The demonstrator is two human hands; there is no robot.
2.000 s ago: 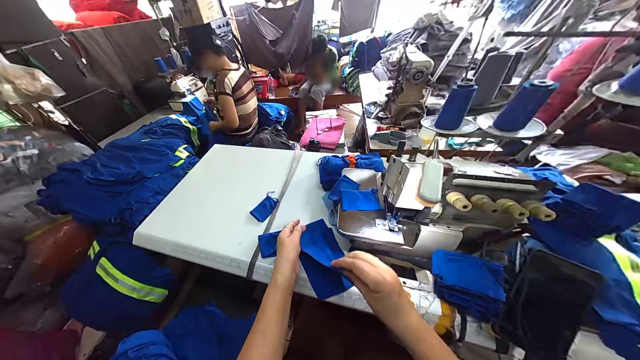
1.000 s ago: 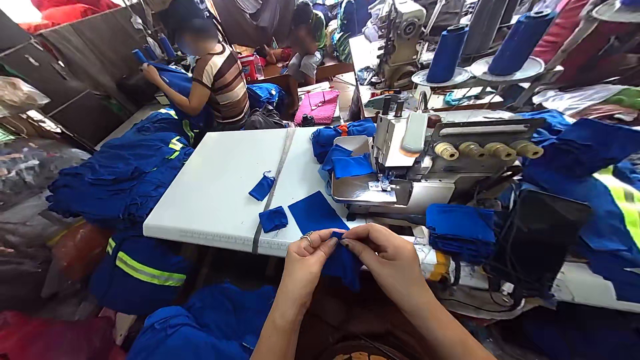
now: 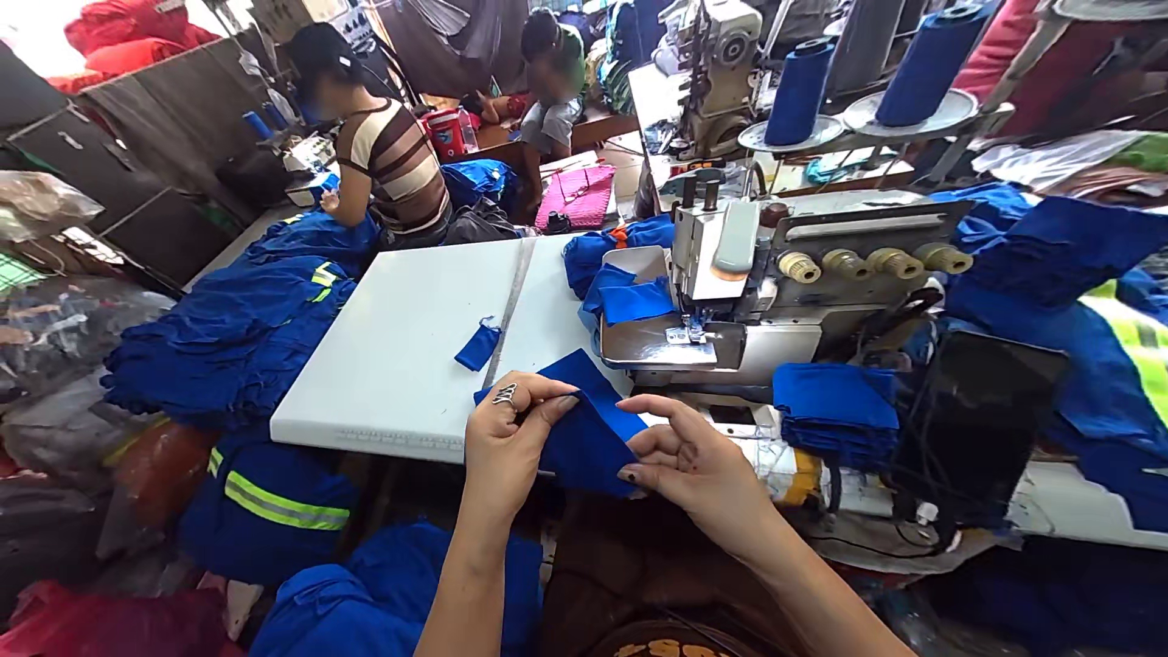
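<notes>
My left hand (image 3: 516,429), with a ring on one finger, pinches the top edge of a blue fabric piece (image 3: 589,447) at the table's front edge. Close by on the right, my right hand (image 3: 680,447) has its thumb and forefinger apart at the piece's right corner; whether it grips the cloth is unclear. Behind the hands another flat blue piece (image 3: 584,370) lies on the white table (image 3: 392,347). A small blue fabric piece with loose thread (image 3: 478,347) lies farther left. The overlock sewing machine (image 3: 721,265) stands beyond my right hand, blue scraps (image 3: 637,301) beside its needle area.
A stack of blue cut pieces (image 3: 835,411) sits right of my hands, beside a black panel (image 3: 985,420). Blue thread cones (image 3: 798,96) stand behind the machine. Blue garments (image 3: 246,319) with reflective strips are heaped at left. A person in a striped shirt (image 3: 392,164) sits beyond the table.
One second ago both hands were together at the cloth's edge; now my right hand is apart from the left, at the right corner. The view has shifted somewhat.
</notes>
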